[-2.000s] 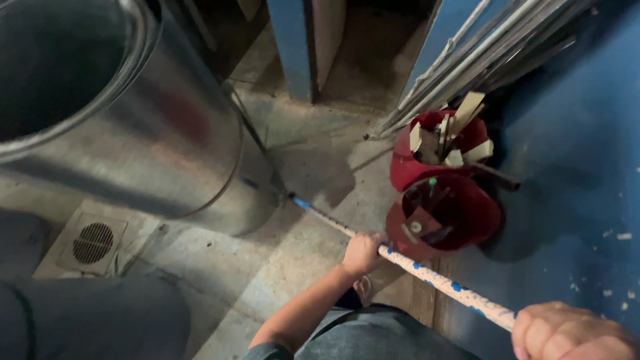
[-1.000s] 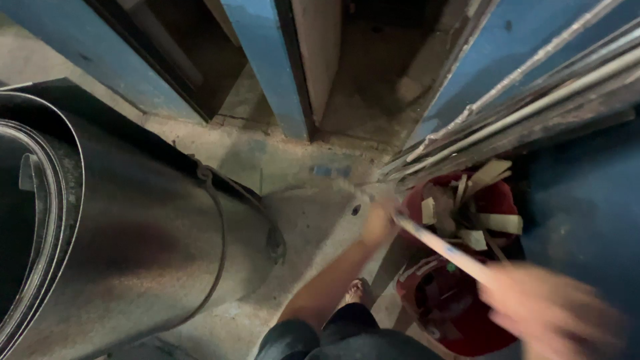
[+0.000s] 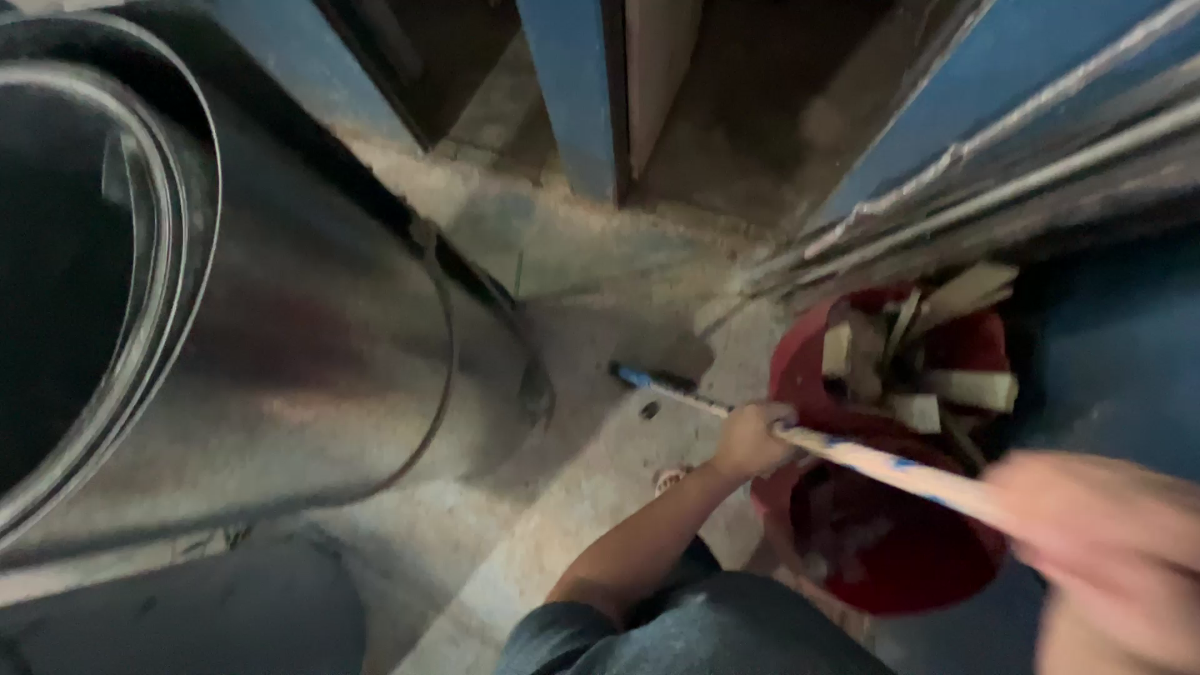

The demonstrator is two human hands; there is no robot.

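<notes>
A long pale pole with blue patches (image 3: 881, 464) slants across the lower right, its blue far end low over or on the floor near the rolled metal sheet. My left hand (image 3: 755, 439) grips it partway along. My right hand (image 3: 1106, 525), blurred, closes around its upper part at the right edge. What the far end carries is too blurred to name. A small dark round thing (image 3: 650, 410) lies on the floor just beside that end.
Rolled sheet metal (image 3: 309, 375), bound by a band, fills the left. Two red buckets stand at right, one (image 3: 792, 361) with wood offcuts, the other (image 3: 937, 572) nearer me. Long thin rods (image 3: 994, 141) lean along the blue wall. A blue post (image 3: 577, 103) stands ahead.
The pole's blue end, hard to make out one second ago, now shows near the metal roll. Both hands stay on the pole. The view has shifted since two seconds ago.
</notes>
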